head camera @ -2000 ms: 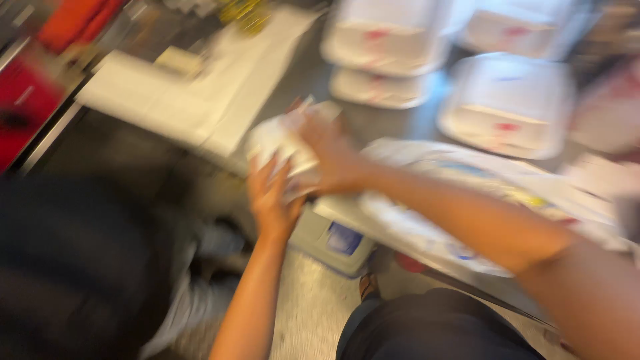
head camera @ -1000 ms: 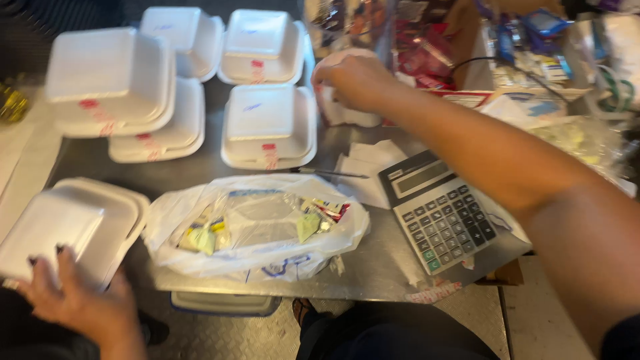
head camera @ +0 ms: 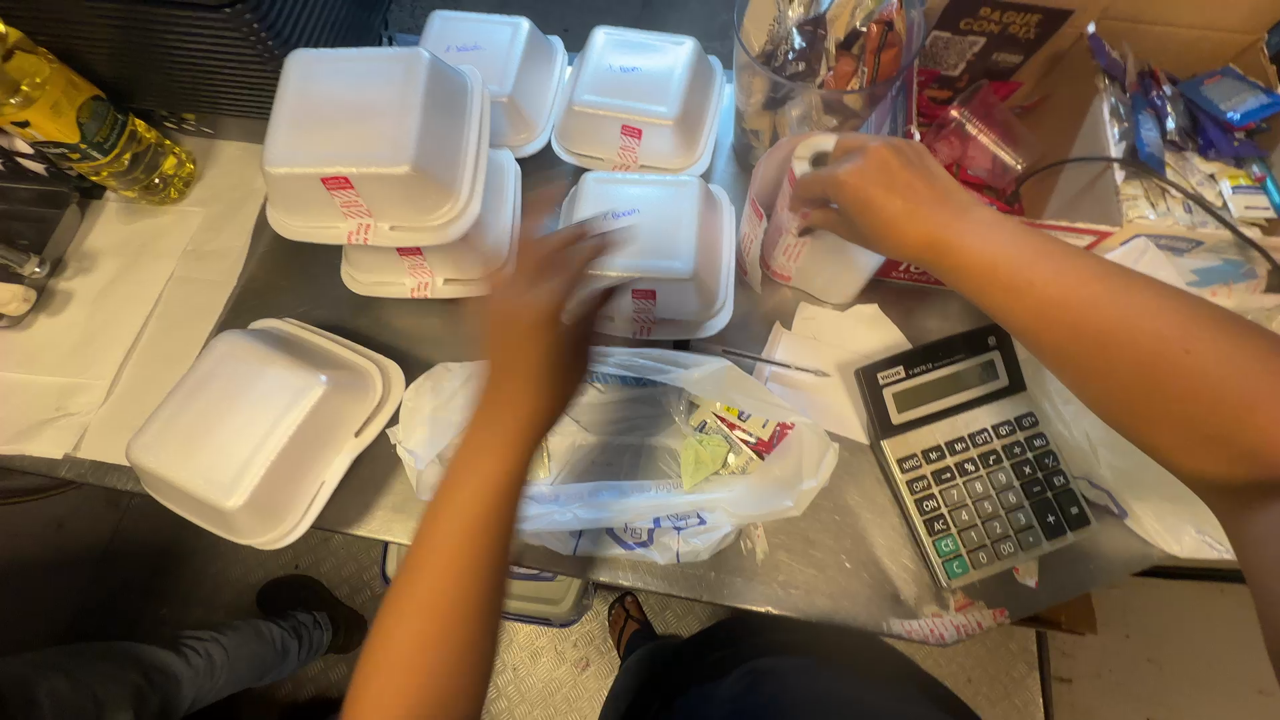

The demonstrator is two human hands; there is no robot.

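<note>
My right hand [head camera: 870, 195] is at a roll of printed seal stickers [head camera: 785, 225] right of the stacked boxes; its fingertips touch the roll, and whether they grip it is unclear. Blurred, my left hand [head camera: 560, 300] hangs over the front edge of a closed white foam box [head camera: 660, 230] with handwriting on its lid, holding nothing that I can see. A foam box without a visible sticker [head camera: 240, 430] sits at the table's left front edge. More sealed foam boxes [head camera: 370, 140] stand behind. An open white plastic bag [head camera: 680, 510] with condiment sachets [head camera: 740, 440] lies below my hands.
A calculator [head camera: 980, 460], a pen [head camera: 775, 362] and paper slips [head camera: 830, 350] lie at right on the metal table. Behind are a clear tub of sachets [head camera: 830, 60] and a cardboard box [head camera: 1070, 190]. An oil bottle [head camera: 90, 120] lies at left. Another person's leg [head camera: 180, 650] shows below.
A second ago my left hand was on the foam box at the left edge; it has let go and moved right. My right hand stays at the sticker roll. The view has turned since the first frame.
</note>
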